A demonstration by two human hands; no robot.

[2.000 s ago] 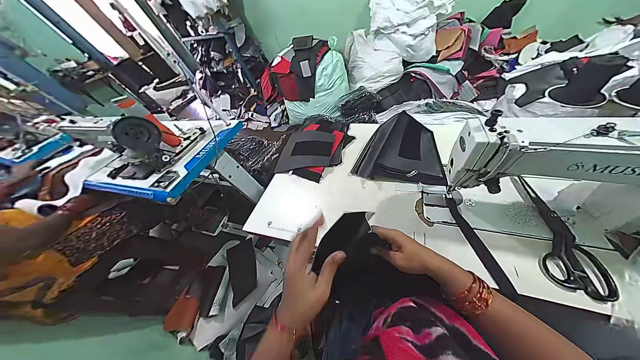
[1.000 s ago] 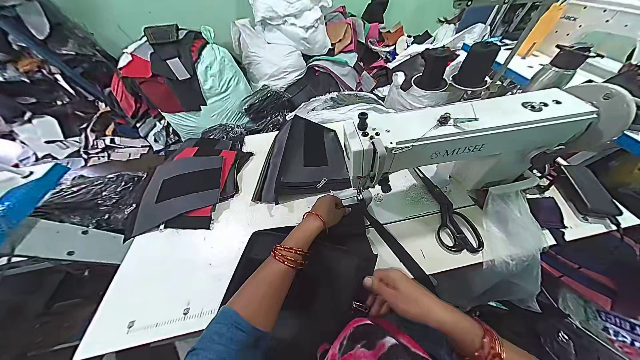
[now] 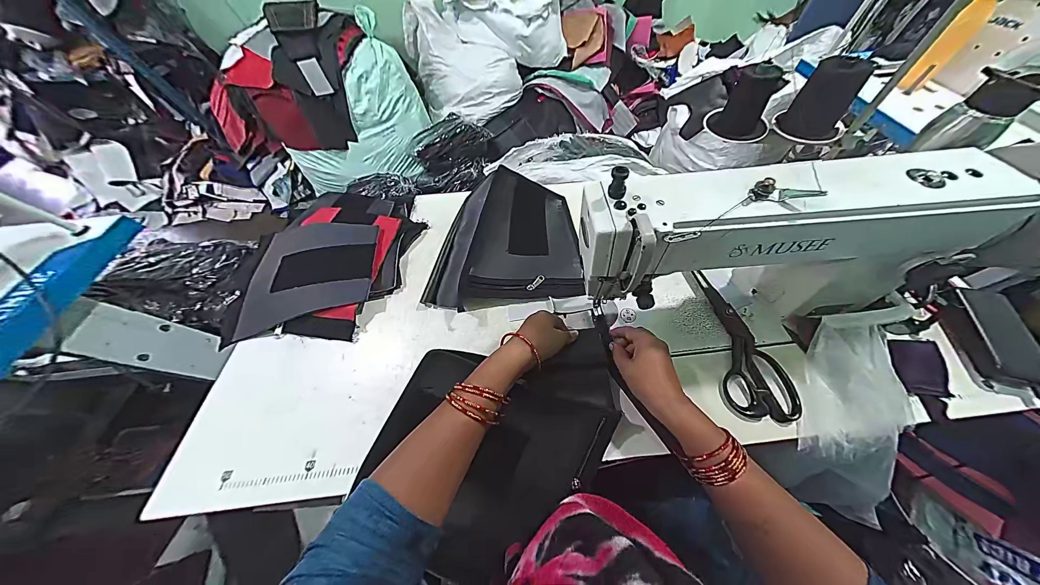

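A black fabric piece [image 3: 520,431] with a zipper at its right edge lies over the table's front edge, its far end under the needle area of a white Musee sewing machine [image 3: 780,236]. Just left of the presser foot [image 3: 599,313], my left hand [image 3: 546,335] rests on the fabric, fingers together near its top edge. My right hand [image 3: 646,357] pinches a black binding strip [image 3: 642,398], which runs from the foot toward me along the fabric's right side. Black-handled scissors [image 3: 756,366] lie right of my right hand.
Stacked grey and black zippered panels [image 3: 520,236] lie behind my left hand. Another pile of grey, black and red pieces [image 3: 325,268] is on the white table [image 3: 276,422] at left. Thread cones [image 3: 825,97] stand behind the machine; a clear plastic bag [image 3: 853,414] hangs at right.
The view has swung right since the oldest frame. The black fabric, held up then, now lies at the machine. My right hand has moved forward to the strip near the foot.
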